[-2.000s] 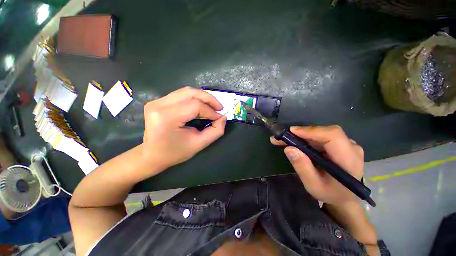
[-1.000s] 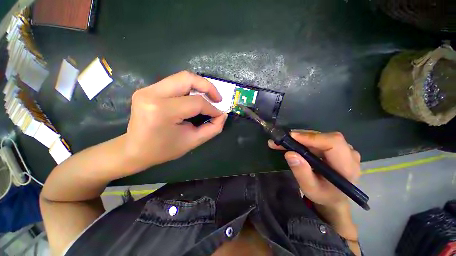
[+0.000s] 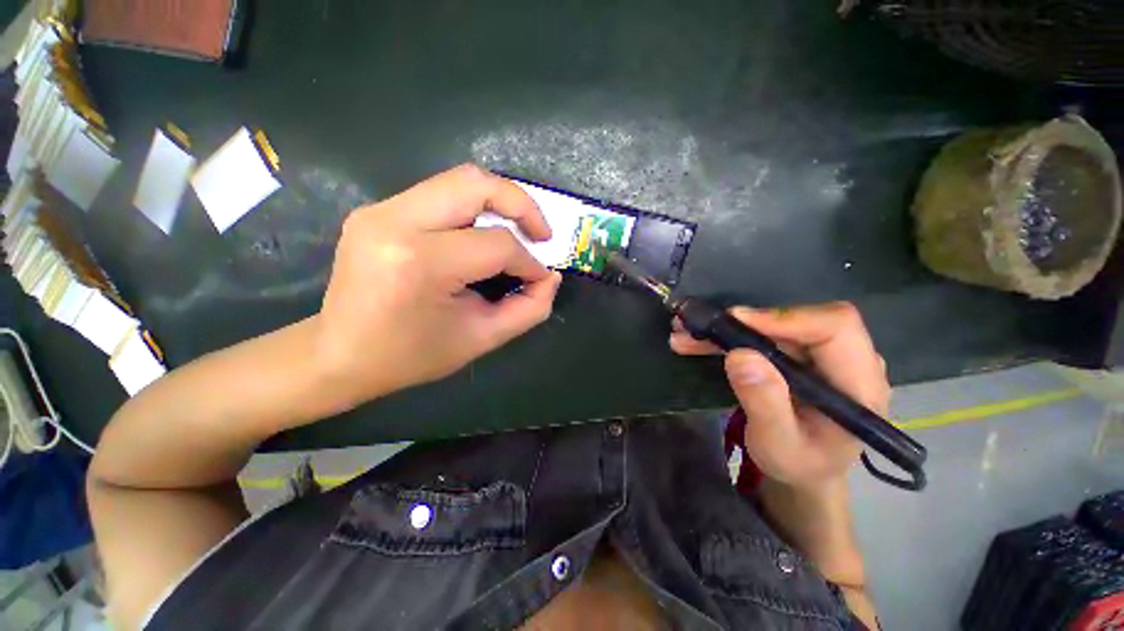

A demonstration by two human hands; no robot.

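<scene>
A dark phone housing (image 3: 663, 244) lies on the dark mat with a green circuit board (image 3: 608, 232) showing. A white display module (image 3: 557, 219) lies on its left part, its orange-yellow edge at the board. My left hand (image 3: 431, 271) pinches the module and housing at their left end; fingers hide that end. My right hand (image 3: 807, 382) holds a black soldering iron (image 3: 801, 377) like a pen. The iron's tip points left at the board near the orange edge; whether it touches is unclear.
Two loose white modules (image 3: 236, 180) lie left of my left hand, with fanned rows of modules (image 3: 77, 302) farther left. A reddish-brown slab (image 3: 160, 25) is at the upper left. A tan pot (image 3: 955, 210) with silvery scraps stands at right. A dark round grille (image 3: 1023, 37) is at the upper right.
The view has shifted since two seconds ago, so the slab and module rows sit farther left. The iron's tip has moved slightly over the board. Both hands keep their holds.
</scene>
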